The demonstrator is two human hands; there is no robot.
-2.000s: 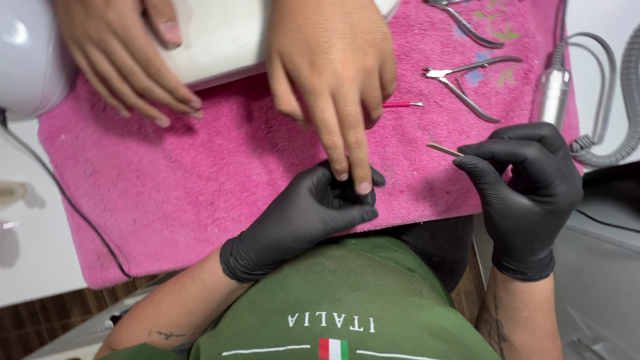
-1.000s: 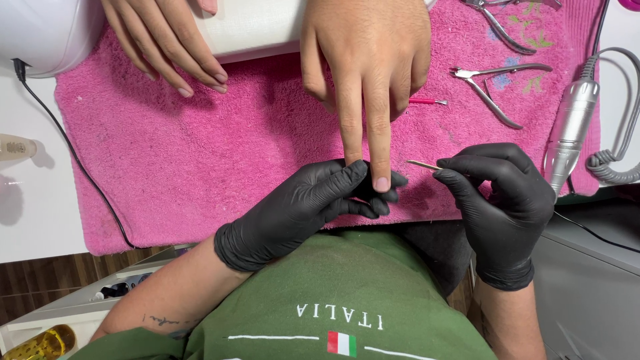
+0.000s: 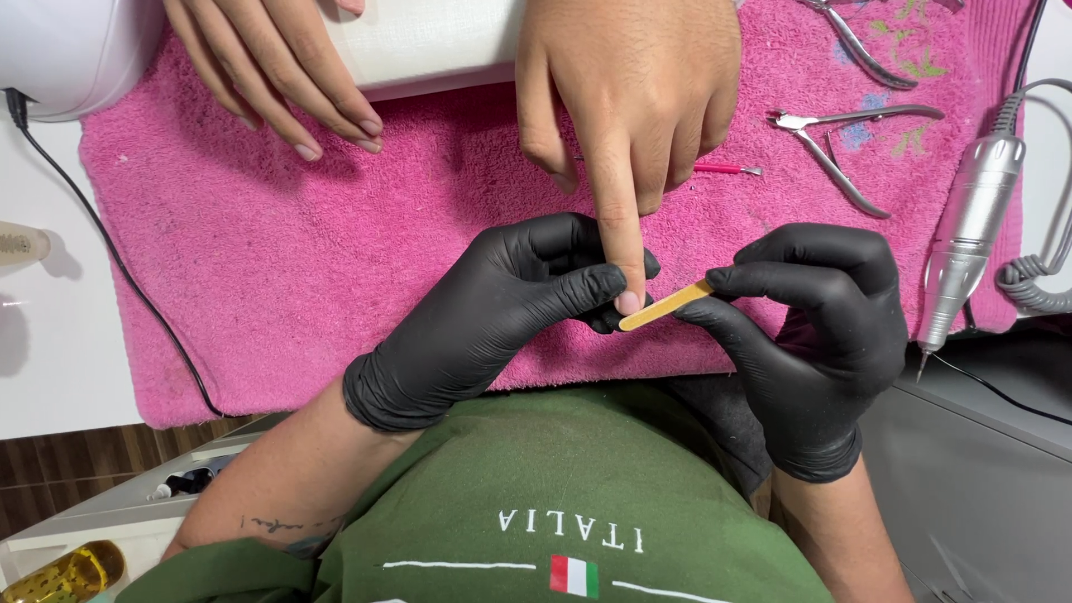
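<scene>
My left hand, in a black glove, grips the other person's index finger near its tip, with my thumb on one side and my fingers partly hidden behind it. In my black-gloved right hand a yellow nail file is pinched between thumb and fingers. The file's free end lies at the fingertip, by the nail. That person's hand reaches down from the top, its other fingers bent back. Their other hand rests at the upper left, over a pink towel.
Cuticle nippers and a second pair lie at the upper right. A red-handled tool is beside the person's hand. An electric nail drill lies at the right edge. A white cushion and a white device stand at the top.
The file in my right hand has come to the person's fingertip, from a spot to its right. The person's middle finger, stretched out beside the index finger before, is now drawn back.
</scene>
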